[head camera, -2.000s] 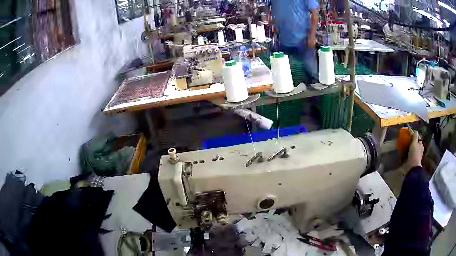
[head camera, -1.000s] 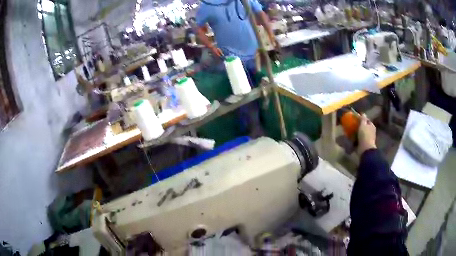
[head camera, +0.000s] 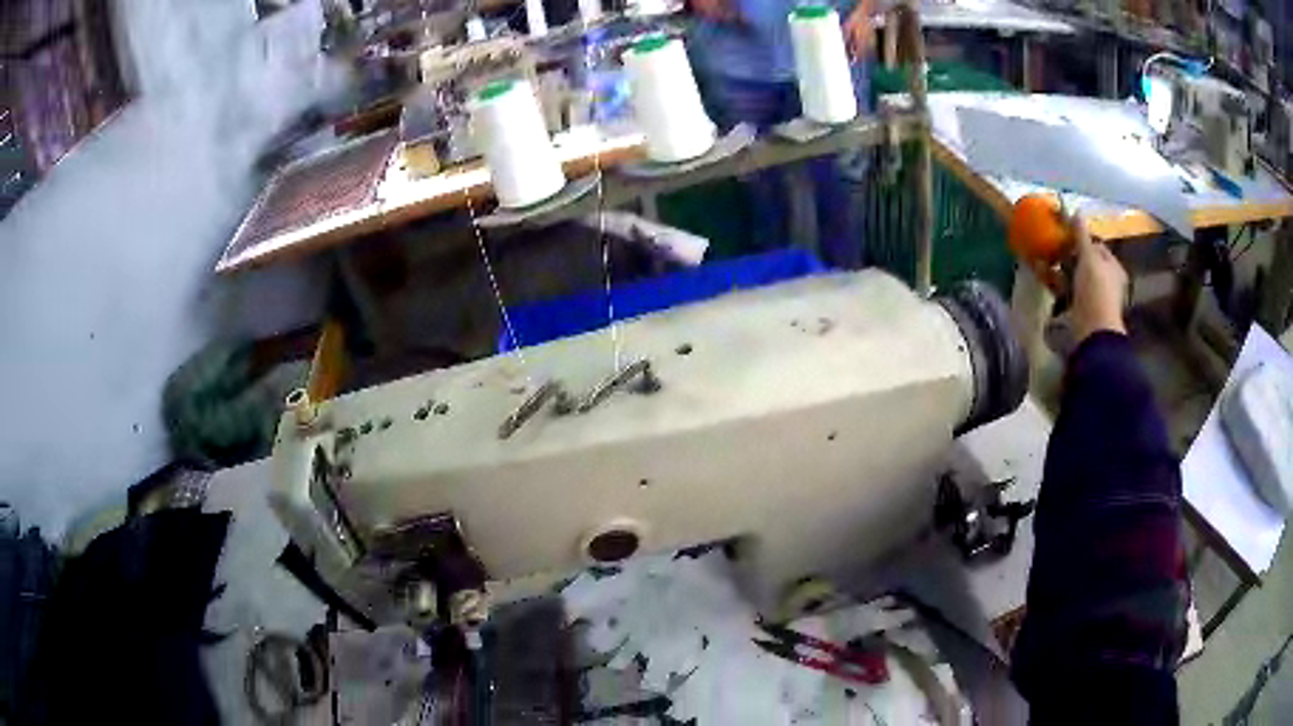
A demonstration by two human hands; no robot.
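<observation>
My right hand [head camera: 1099, 291], in a dark sleeve, is raised past the handwheel end and holds a round orange thing [head camera: 1042, 229]; what it is cannot be told. The long cream sewing machine head [head camera: 681, 433] stands in front of me, with its dark handwheel [head camera: 987, 359] left of my right forearm. White fabric scraps [head camera: 667, 631] lie below the head, with red-handled snips [head camera: 827, 652] on them. My left hand is not in view.
Thread cones [head camera: 516, 146] stand on the rack behind the head. A blue bin [head camera: 659, 295] is behind it. Black cut pieces [head camera: 135, 624] lie at left. Another table [head camera: 1120, 223] is at upper right, and a white bundle [head camera: 1265, 426] at the right edge. A person in blue [head camera: 752, 64] stands behind.
The view has swung right, then partly back and down. My right hand still holds the orange thing, now higher in the picture, in front of the far table's edge.
</observation>
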